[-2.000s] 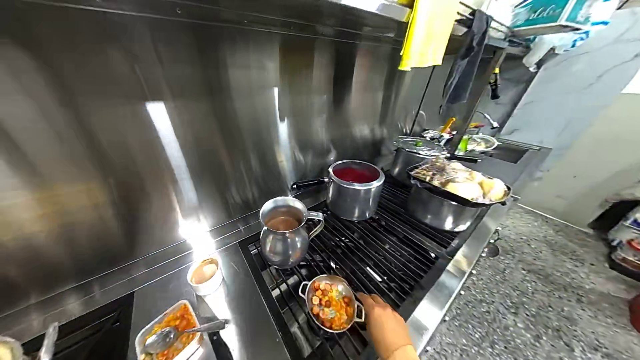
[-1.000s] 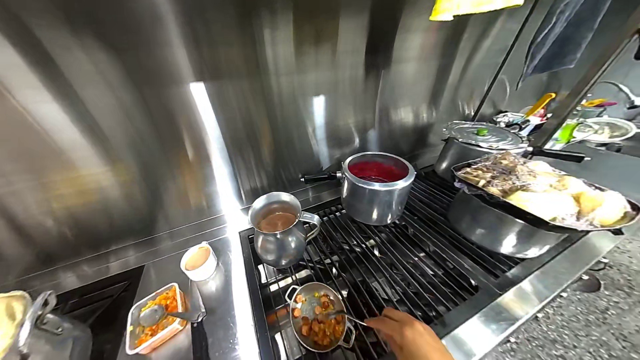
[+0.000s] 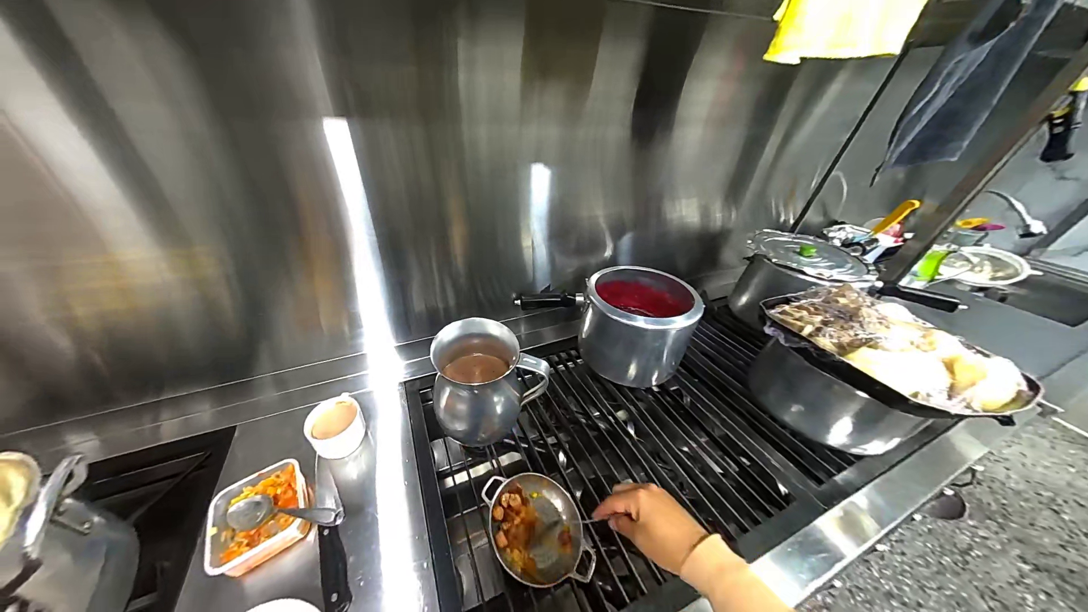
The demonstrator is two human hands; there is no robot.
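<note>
My right hand (image 3: 650, 520) is closed on the thin handle of a metal utensil, likely a spoon, whose far end reaches into a small two-handled metal pan (image 3: 537, 529). Sliced sausage and orange-yellow pieces in sauce lie mostly in the pan's left half. The pan sits on the front of the black stove grate (image 3: 671, 450). Behind it stands a metal jug (image 3: 478, 399) of brown liquid, and to the jug's right a pressure cooker pot (image 3: 633, 340) of red liquid, without a lid. My left hand is out of view.
On the left counter are a plastic tub (image 3: 259, 518) of chopped vegetables with a spoon (image 3: 280, 512), a white cup (image 3: 335, 427) and a knife (image 3: 333, 544). At the right, a wrapped tray of food (image 3: 909, 357) rests on a large pot (image 3: 829, 408). A lidded pot (image 3: 769, 285) stands behind.
My right hand was at the pan's right side two seconds ago; it now holds a utensil in the pan. The food has shifted toward the pan's left side. The view has moved closer to the stove.
</note>
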